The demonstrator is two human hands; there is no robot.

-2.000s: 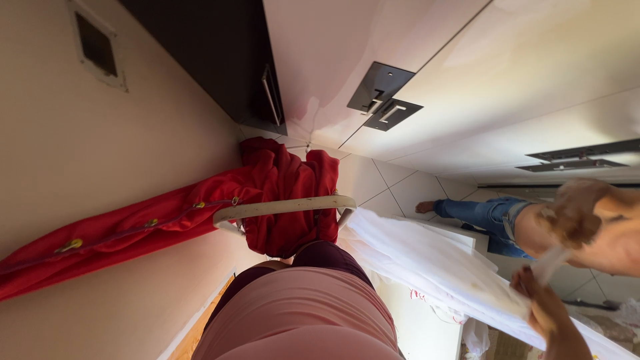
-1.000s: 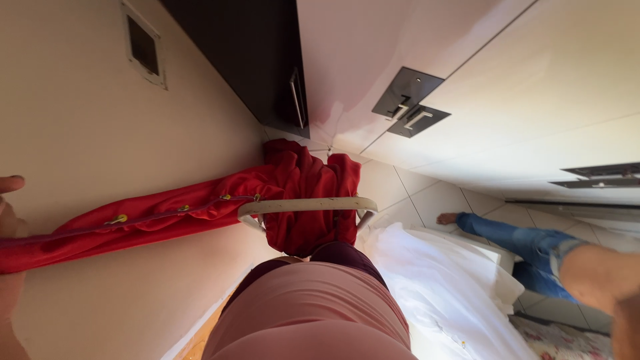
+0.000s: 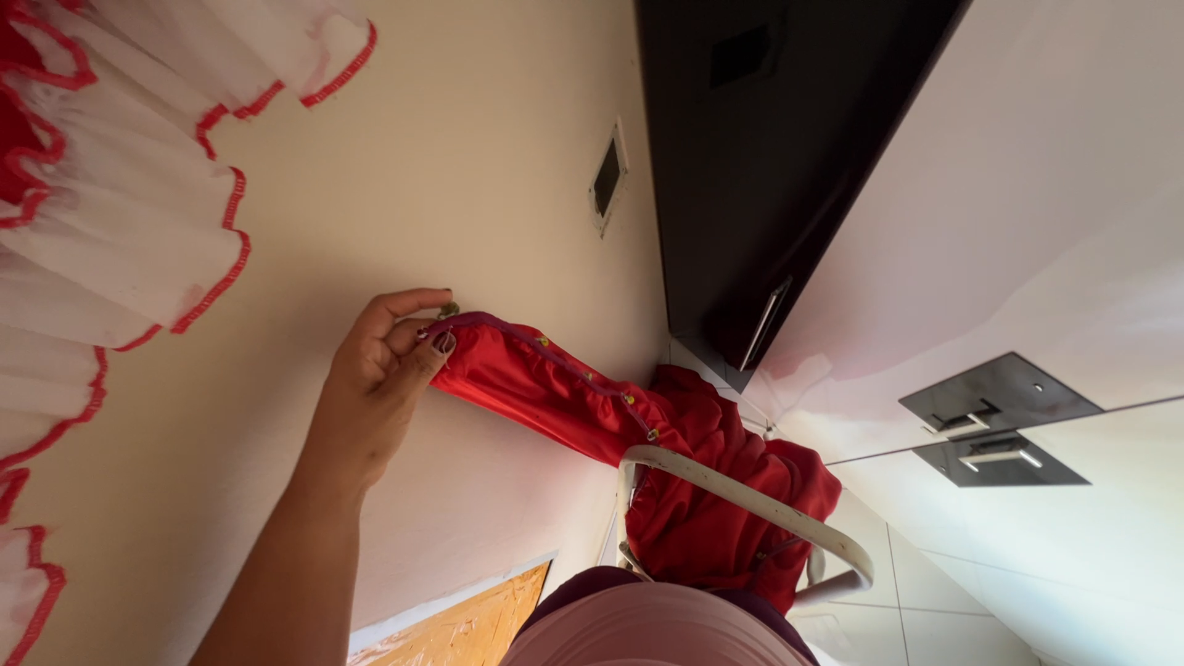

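Observation:
My left hand [image 3: 384, 361] pinches the corner of a red satin curtain [image 3: 546, 393] between thumb and fingers, in front of the wall. A small metallic curtain hook or clip [image 3: 449, 309] sits at the fingertips. Along the curtain's top edge runs a purple tape [image 3: 592, 381] with several small yellowish hooks on it. The rest of the red cloth lies bunched in a heap behind the white metal rail [image 3: 754, 499] of what looks like a step ladder, just before my body. My right hand is out of view.
White ruffled fabric with red trim [image 3: 185, 222] hangs at the upper left. A dark cabinet door [image 3: 768, 139] and glossy light cabinet doors [image 3: 999, 231] stand ahead and at right. An outlet opening [image 3: 608, 180] is in the wall. Floor tiles show below.
The view has swung left. My left hand, at the left edge a second ago, now shows fully with the curtain's corner in it. The other person and the white cloth at right are out of view.

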